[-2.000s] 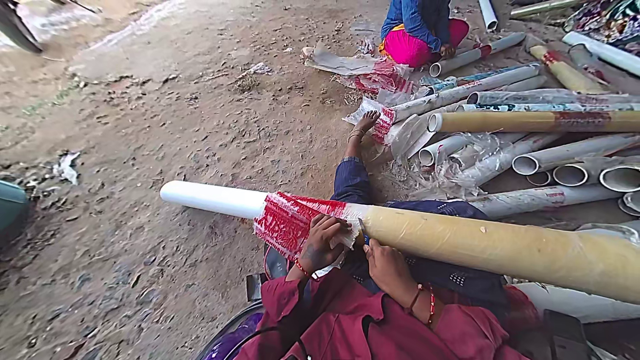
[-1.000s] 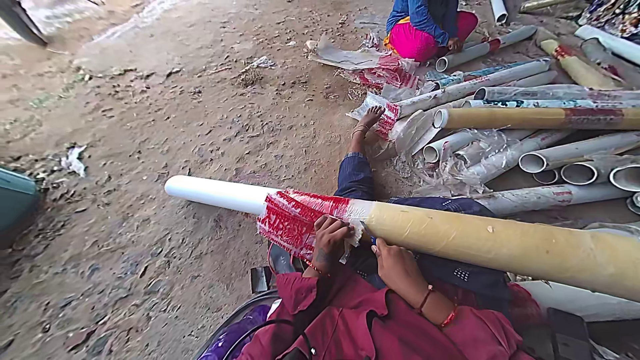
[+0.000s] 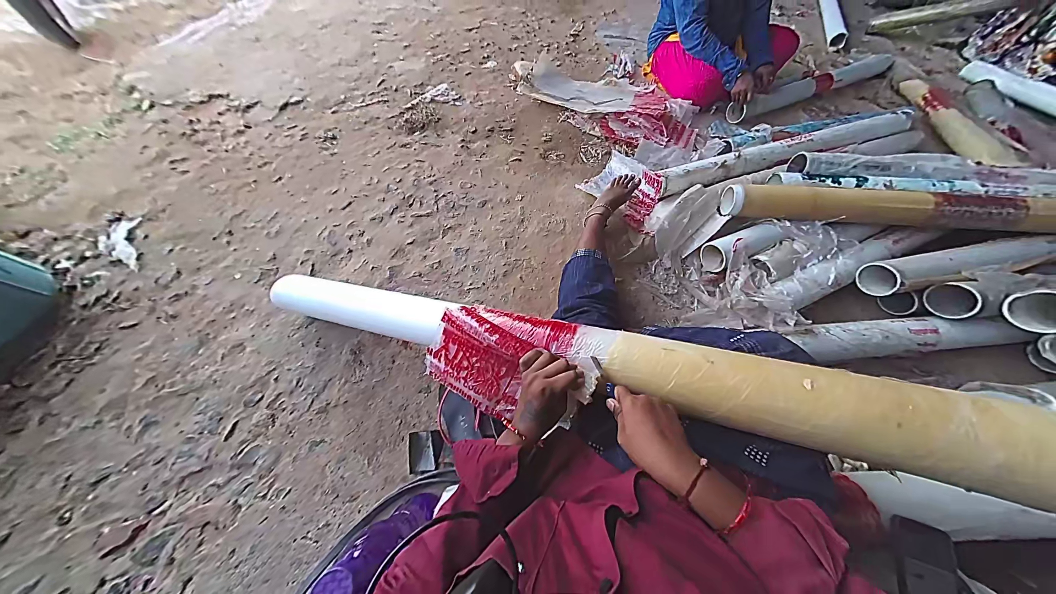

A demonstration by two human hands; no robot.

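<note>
A long white pipe [image 3: 363, 308] lies slantwise across my lap. Yellowish tape or film [image 3: 792, 396] covers its right part, and its left end is bare. Between the two, a red-and-white printed plastic wrap [image 3: 478, 355] hangs loose around the pipe. My left hand [image 3: 544, 389] is closed on the torn edge of this wrap. My right hand [image 3: 652, 429] is closed just under the pipe, beside the edge of the yellowish cover, on a small tool with a blue handle [image 3: 610, 389]; a thin dark tip shows above it.
Several pipes [image 3: 949, 268] with torn plastic film [image 3: 742, 289] lie in a pile at the right. A person [image 3: 709, 49] sits at the top with hands near a pipe. My bare foot [image 3: 617, 191] rests by the pile. A teal container [image 3: 25, 297] stands at the left edge.
My right hand has shifted slightly along the underside of the pipe. My left hand stays on the plastic wrap.
</note>
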